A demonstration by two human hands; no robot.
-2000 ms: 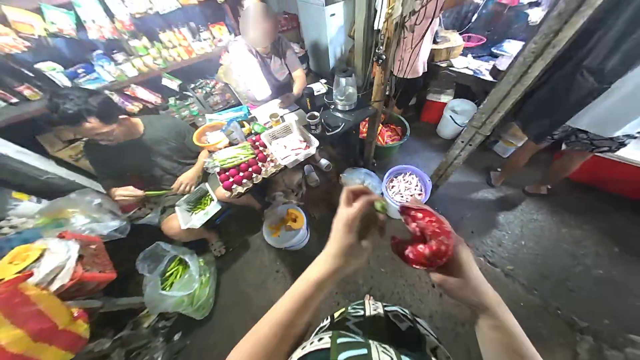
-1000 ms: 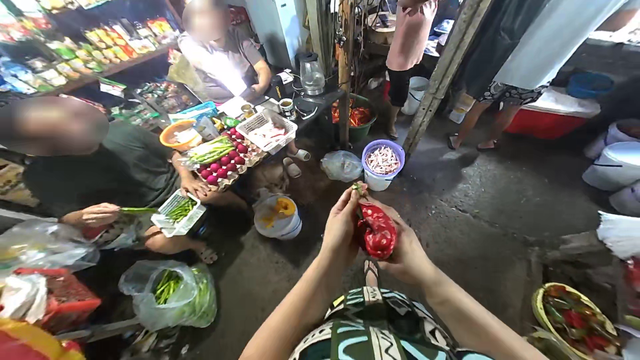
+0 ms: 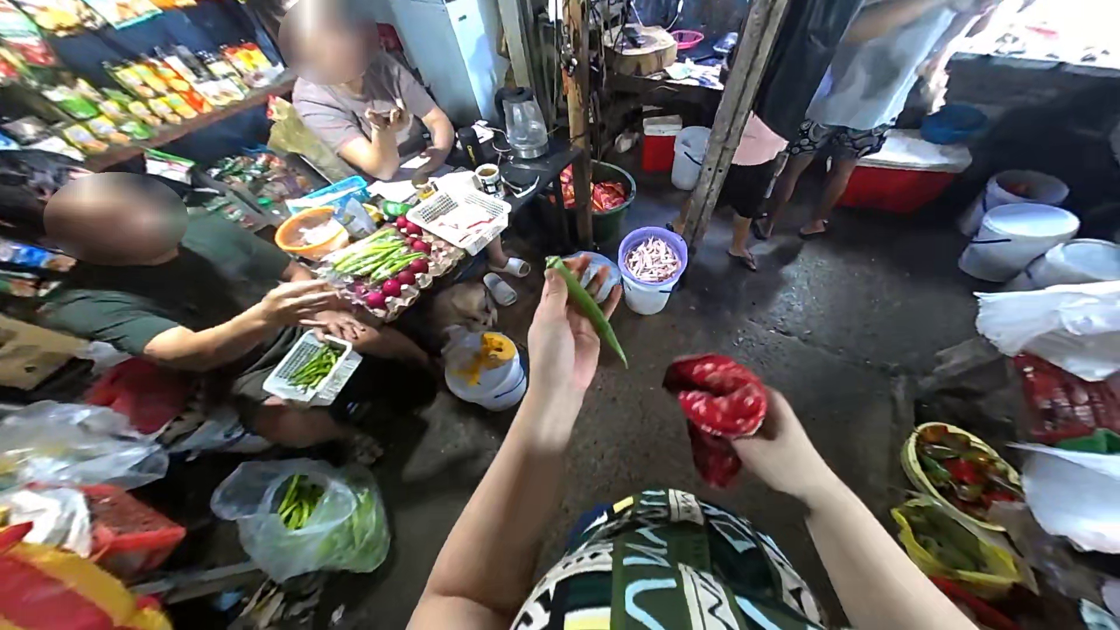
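My left hand (image 3: 567,328) is raised at the middle with a long green pod (image 3: 588,308), perhaps okra or a chili, between thumb and fingers. Lower and to the right, my right hand (image 3: 783,446) grips a bunched red cloth (image 3: 722,402) with a pale pattern. The hands are apart. Beyond my left hand stands a white bucket topped by a purple basin (image 3: 653,255) of pale pieces. To its left is a white bucket with orange stuff (image 3: 486,376). A seated person at the left has a white basket (image 3: 313,367) of green pods in front of them.
Egg trays with red onions (image 3: 391,287) and green vegetables lie left of centre. A clear plastic bag (image 3: 302,516) of green pods sits at lower left. A wooden post (image 3: 733,114) rises behind the purple basin. White buckets (image 3: 1019,241) and a yellow-rimmed basket (image 3: 962,472) are at right. Other people stand behind.
My hands were together at the red cloth one second ago; now they are apart, the left one raised with the green pod. The seated person's hand no longer holds out a green pod.
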